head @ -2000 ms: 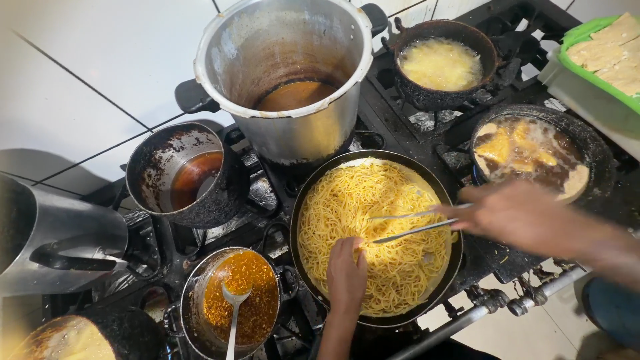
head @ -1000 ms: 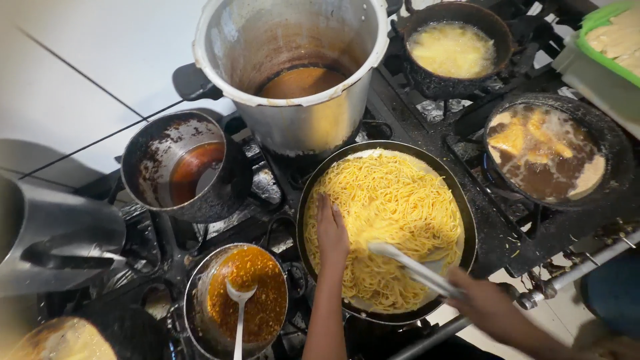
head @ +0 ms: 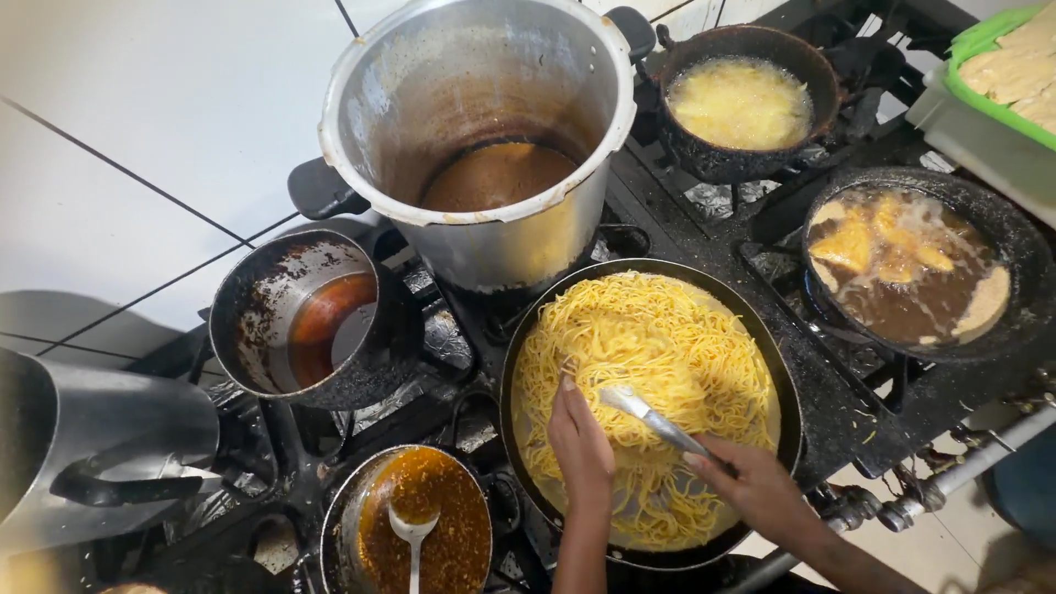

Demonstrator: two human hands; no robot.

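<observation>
Yellow noodles (head: 660,355) fill a wide, dark-rimmed frying pan (head: 788,396) on the stove. My left hand (head: 582,445) reaches in over the pan's left part, its fingertips against the noodles; whether it grips any strands cannot be told. My right hand (head: 747,483) holds metal tongs (head: 660,421), whose tips lie at the middle of the noodles. Whether the tongs pinch any noodles is unclear.
A tall aluminium pot (head: 528,239) stands behind the pan. Left are a scorched saucepan (head: 305,309), a metal jug (head: 124,421) and a sauce pan (head: 491,528) with a spoon (head: 414,528). Right, two pans of bubbling oil (head: 738,103), (head: 907,264) stand near a green-rimmed container (head: 973,62).
Tongs and right hand have moved left within the pan, toward my left hand. Two seconds ago my right hand was farther right, near the oil pan. The noodles have shifted, baring part of the pan's bottom.
</observation>
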